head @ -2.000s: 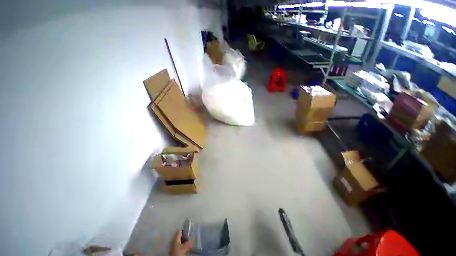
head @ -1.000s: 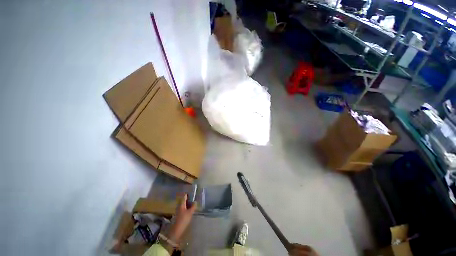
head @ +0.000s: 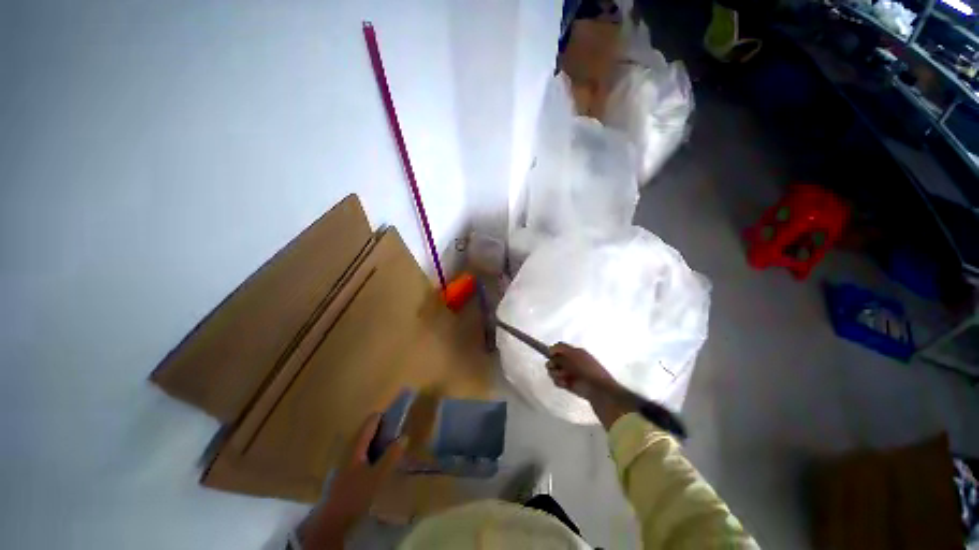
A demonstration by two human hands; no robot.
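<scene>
My right hand [head: 574, 368] is closed around the handle of the broom [head: 523, 337], in front of the white waste bag [head: 633, 312]. The broom head is a dark, narrow, blurred shape at the bag's left edge, near the wall. My left hand [head: 368, 473] is at the lower left, closed on the upright handle of the grey dustpan [head: 470, 435]. The dustpan is in front of the flattened cardboard [head: 333, 376]. I cannot tell what is in the dustpan.
Flattened cardboard leans on the white wall at left. A pole [head: 406, 161] with an orange base [head: 459, 292] leans beside it. A red stool [head: 798, 230], a blue crate [head: 867, 319] and a brown carton [head: 880, 496] are at right. More bags [head: 653, 113] stand behind.
The view has moved towards the wall and the white bag. My right hand has come up into view, with the broom head now beside the bag. The dustpan now shows in front of the cardboard.
</scene>
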